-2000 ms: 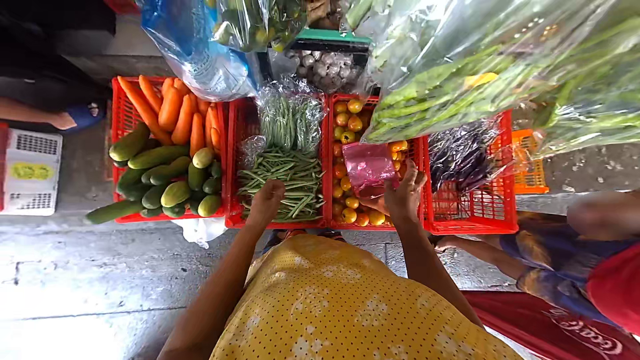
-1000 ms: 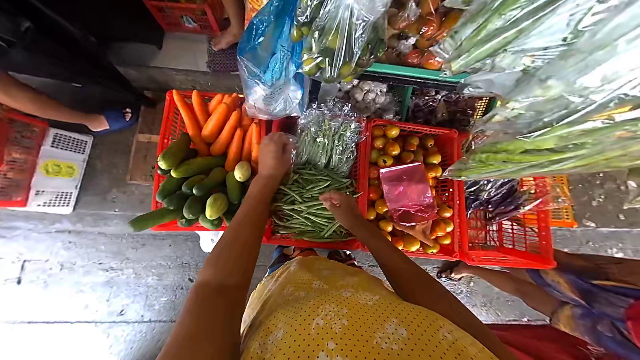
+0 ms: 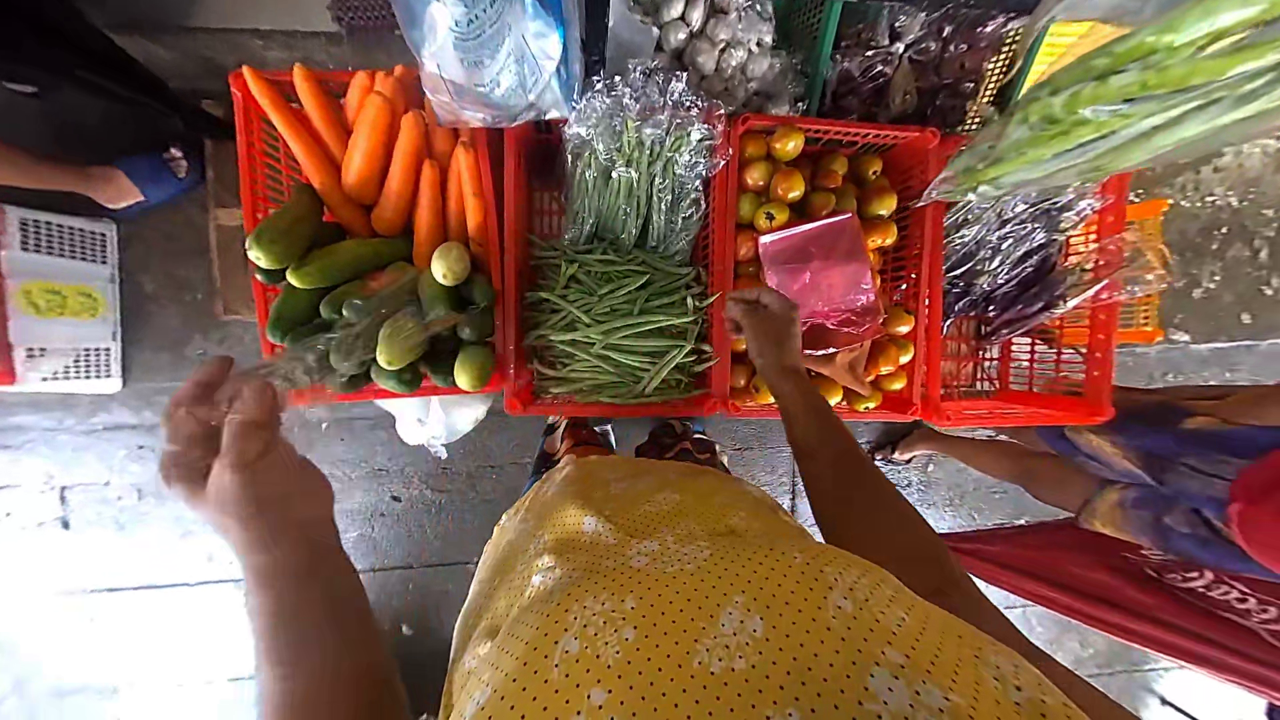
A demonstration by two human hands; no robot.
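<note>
My left hand (image 3: 240, 445), blurred, grips the end of a clear plastic bag (image 3: 330, 345) that trails over the cucumbers (image 3: 350, 262) at the left crate's near edge. My right hand (image 3: 768, 325) is over the rim between the green bean and tomato crates, its fingers curled; whether it holds anything is unclear. Loose green beans (image 3: 620, 325) lie in the middle crate, with bagged beans (image 3: 640, 180) behind them. A pack of pink plastic bags (image 3: 820, 270) rests on the tomatoes (image 3: 785, 185), just right of my right hand. Carrots (image 3: 370, 150) lie behind the cucumbers.
A red crate (image 3: 1020, 400) with bagged eggplants (image 3: 1010, 260) stands at the right. Bagged green vegetables (image 3: 1120, 110) hang above it. A blue plastic bag (image 3: 490, 60) hangs at the top. Another person's legs (image 3: 1000, 465) are at the right, and a white crate (image 3: 65, 300) is at the far left.
My left hand has moved left from the carrots and beans to beyond the cucumbers, now with a clear bag. My right hand has moved from the beans toward the tomato crate.
</note>
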